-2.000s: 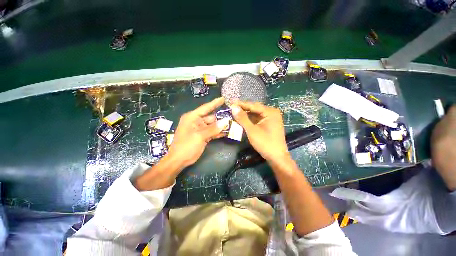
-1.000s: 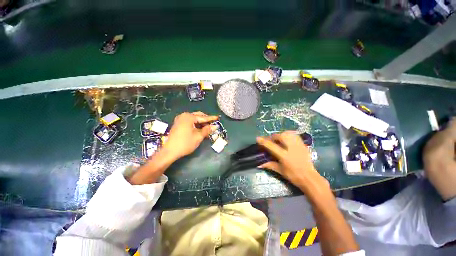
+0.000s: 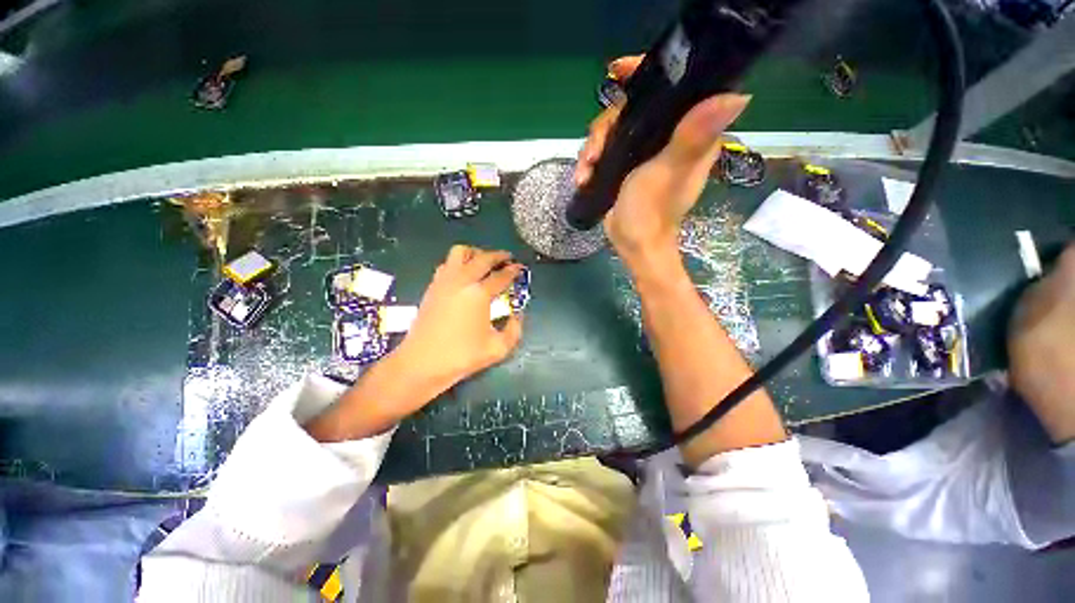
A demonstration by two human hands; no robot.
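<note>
My right hand point(image 3: 654, 194) is shut around the thick black electric screwdriver point(image 3: 672, 106), held tilted with its lower end over the grey perforated screw dish point(image 3: 548, 212). The tip and any screw cannot be made out. The black screwdriver cord point(image 3: 849, 300) loops down on the right and crosses my right forearm. My left hand point(image 3: 466, 312) rests on the bench with its fingers on a watch unit point(image 3: 519, 289), mostly hidden under the fingertips. The unit lies below and left of the dish.
Other watch units lie on the bench: one at left point(image 3: 242, 300), two beside my left hand, one near the rail. A clear parts tray point(image 3: 839, 368) with a white paper strip point(image 3: 813, 236) is at right. Another person's arm point(image 3: 1049, 342) is at the right edge. Conveyor belt point(image 3: 413, 112) carries units.
My right hand picked the screwdriver up from the bench and raised it over the dish. My left hand left its two-handed hold and keeps the unit on the bench. Belt units shifted left.
</note>
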